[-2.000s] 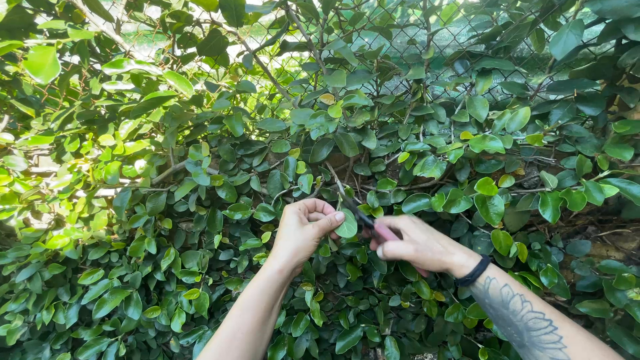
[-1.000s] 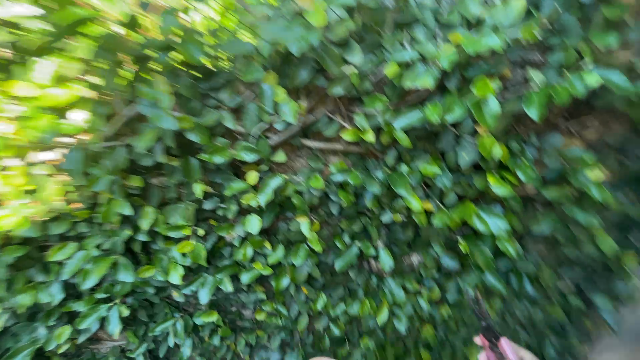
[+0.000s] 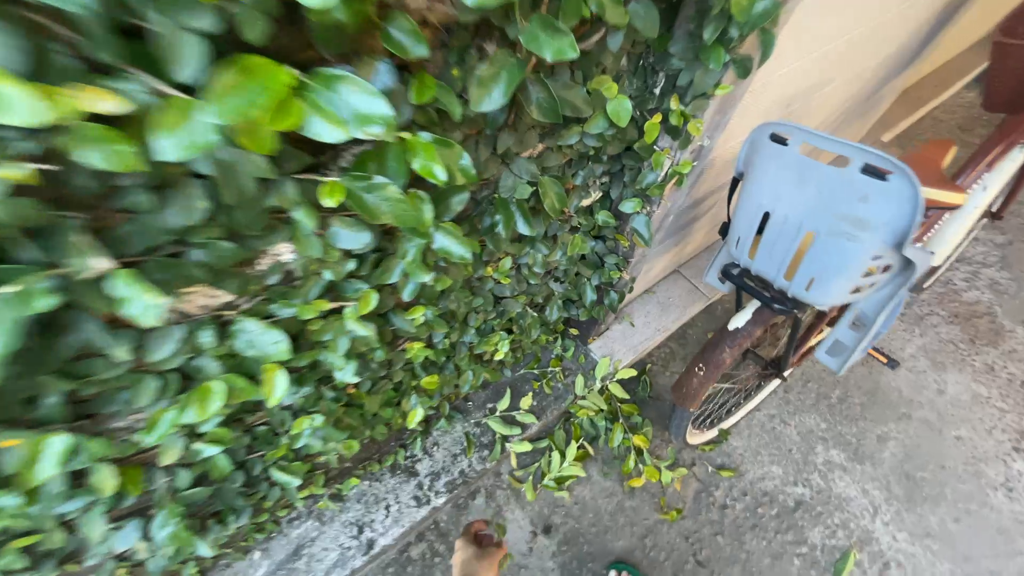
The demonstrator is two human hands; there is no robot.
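My left hand (image 3: 478, 550) is low in the view, over the concrete ground, with its fingers curled around a small leafy sprig (image 3: 500, 531). Much of the sprig is hidden by the fingers. My right hand is out of the picture. Beyond the left hand, a pile of cut leafy twigs (image 3: 572, 448) lies on the concrete at the foot of the green hedge (image 3: 384, 200), whose left part is blurred.
A bicycle with a brown rear mudguard (image 3: 708, 360) and a light blue child seat (image 3: 824, 208) stands at the right, beside a beige wall (image 3: 768, 104). A low concrete kerb (image 3: 384, 496) runs along the hedge. A green sandal (image 3: 622, 568) shows at the bottom edge.
The view has swung down and right to the ground and bicycle. Two seconds ago both hands were at the hedge, the right holding dark-bladed cutters; now only the left shows.
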